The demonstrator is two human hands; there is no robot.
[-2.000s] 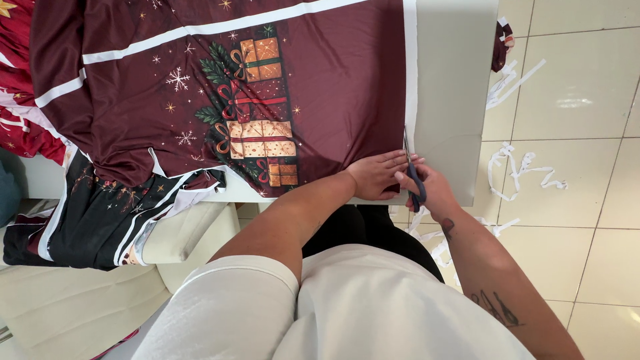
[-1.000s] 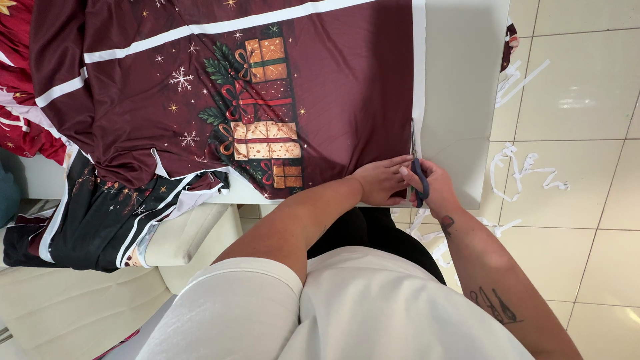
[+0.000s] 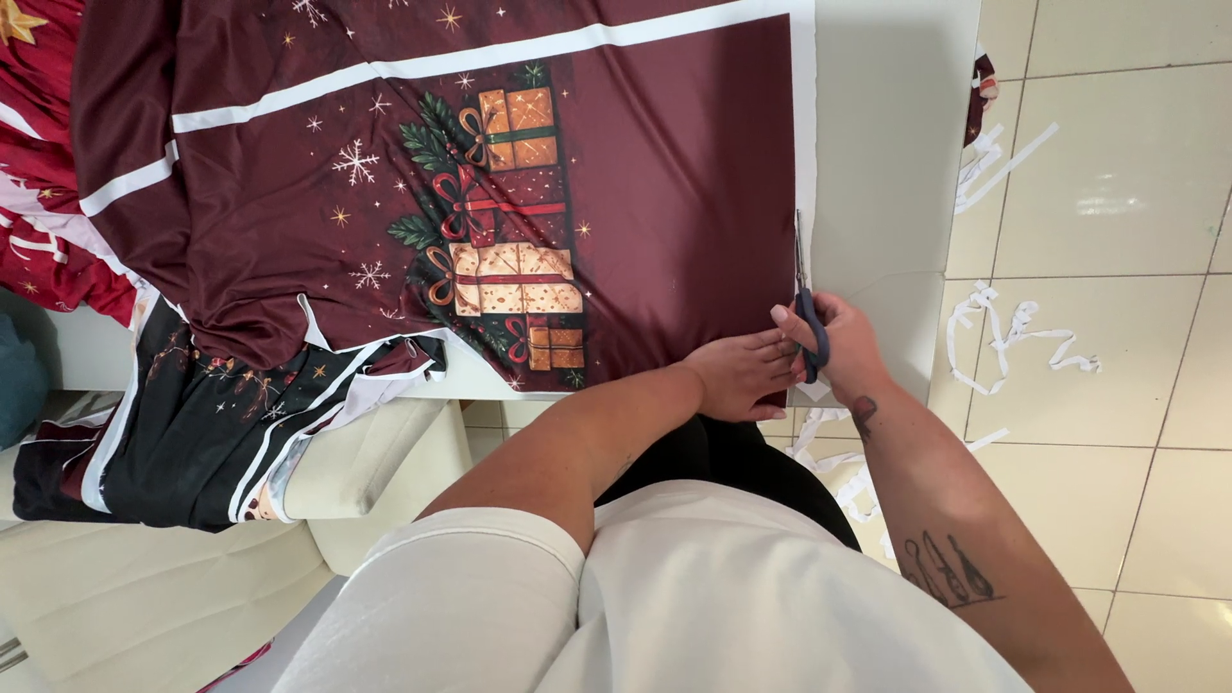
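Observation:
A maroon fabric panel (image 3: 674, 173) printed with gift boxes and snowflakes lies over the table, with a white strip (image 3: 806, 115) along its right edge. My right hand (image 3: 847, 346) grips dark blue-handled scissors (image 3: 811, 332). Their blades point away from me along the line between maroon cloth and white strip. My left hand (image 3: 746, 375) lies with spread fingers on the cloth's near right corner, its fingertips close beside the scissor handles. Whether it pinches any cloth is hidden.
The grey tabletop (image 3: 885, 144) shows right of the cloth. White cut strips (image 3: 991, 337) lie on the tiled floor (image 3: 1088, 385). Black printed fabric (image 3: 202, 433) hangs over a cream chair (image 3: 356, 472) at left, near red fabric (image 3: 38, 192). A dark blue object (image 3: 19, 366) sits at the left edge.
My right hand and the scissors have moved slightly farther away from my body along the cloth's right edge. My left hand stays near the corner.

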